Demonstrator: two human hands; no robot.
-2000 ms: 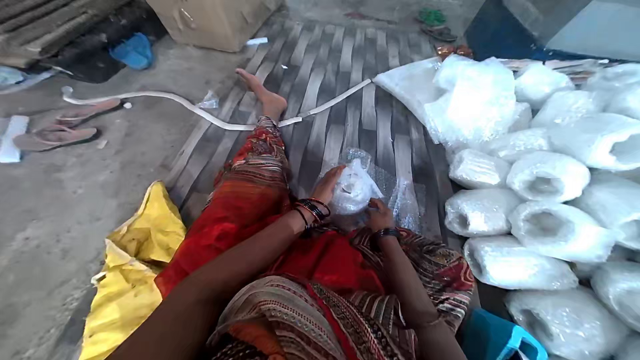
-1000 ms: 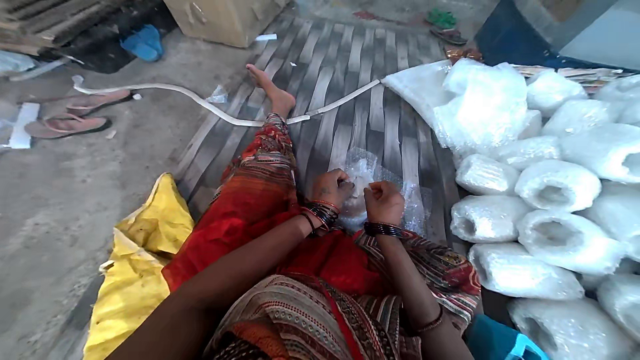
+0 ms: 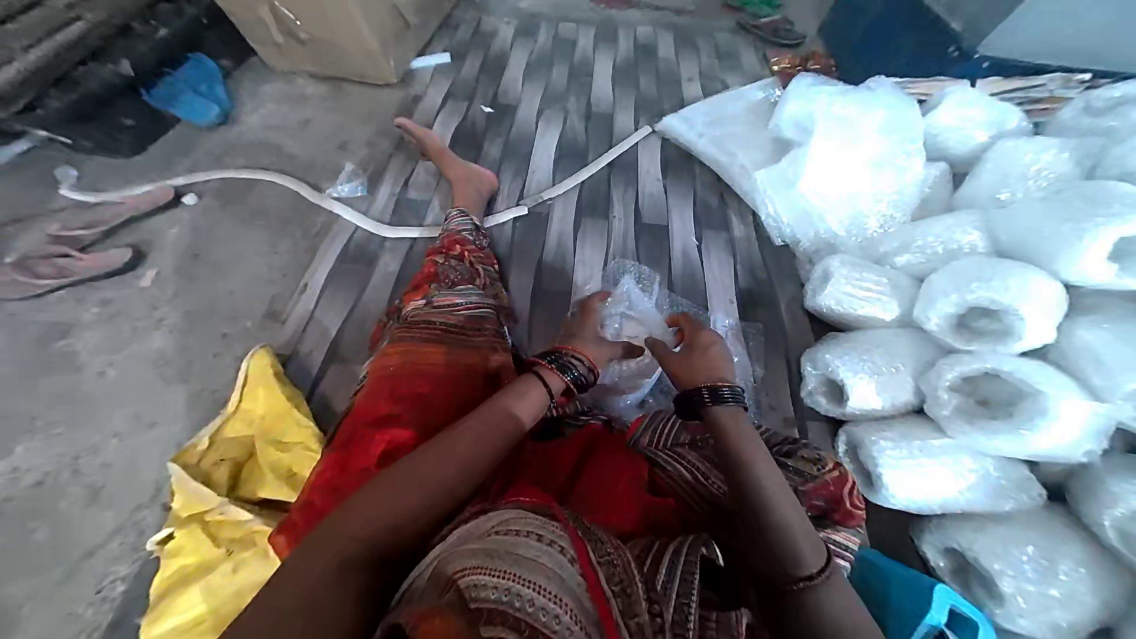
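A small bundle in clear and white plastic wrap (image 3: 632, 311) is between my hands, above my lap; what lies inside it is hidden. My left hand (image 3: 596, 335) grips its left side, with bangles at the wrist. On the right, my right hand (image 3: 697, 353) pinches the edge of the wrap between thumb and fingers. A loose sheet of bubble wrap (image 3: 741, 342) spreads on the striped mat beneath and beside the bundle.
Many bubble-wrapped rolls (image 3: 990, 306) are heaped at the right, with a bubble wrap sheet (image 3: 728, 133) beside them. A yellow sack (image 3: 240, 497) and a turquoise plastic container (image 3: 910, 599) flank my lap. A white strip (image 3: 302, 191) crosses the striped mat (image 3: 550, 133) near a cardboard box (image 3: 346, 35).
My hands, close together over the wrap one second ago, are now farther apart at its two sides. More of the bundle shows between them.
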